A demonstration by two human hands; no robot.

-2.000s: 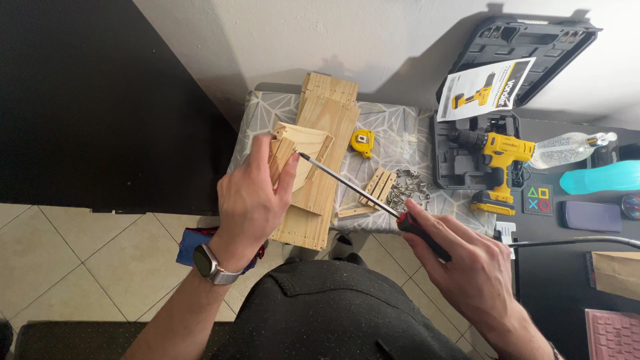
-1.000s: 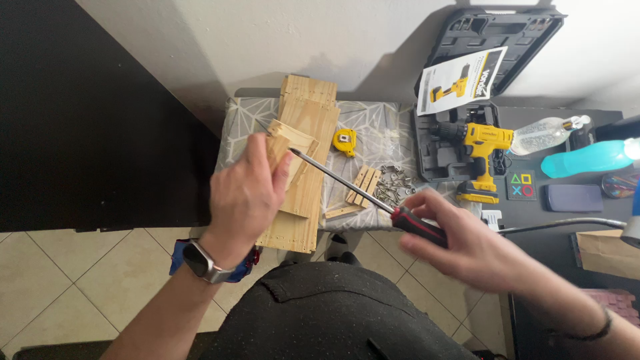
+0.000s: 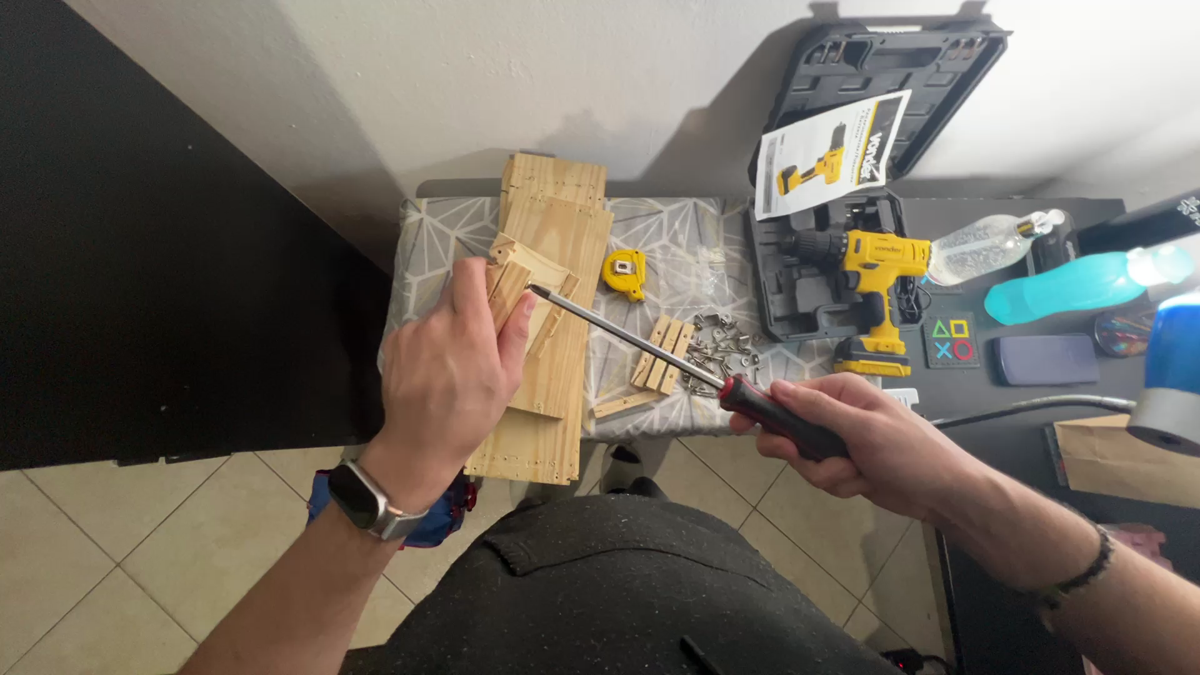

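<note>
My left hand [image 3: 450, 366], with a watch on its wrist, grips a small wooden piece [image 3: 507, 292] between thumb and fingers, above stacked pine boards [image 3: 562, 328]. My right hand [image 3: 834, 441] holds a long-shafted screwdriver [image 3: 628, 336] by its black and red handle. The screwdriver's tip lies at the wooden piece, close to my left thumb; whether it sits in a screw cannot be told. To the right of the boards are a yellow tape measure [image 3: 624, 273], small wooden strips [image 3: 663, 353] and a pile of loose metal hardware [image 3: 722, 352].
A yellow Vonder drill [image 3: 877, 272] rests partly on its open black case [image 3: 806, 309], with a printed sheet [image 3: 830, 155] against the lid. On the dark desk at right are a clear bottle [image 3: 984, 246], a turquoise bottle [image 3: 1069, 286] and a paper bag [image 3: 1116, 455]. A black panel [image 3: 169, 262] stands at left.
The screwdriver stays in my right hand with its tip by the wooden piece my left hand holds. The view has shifted somewhat.
</note>
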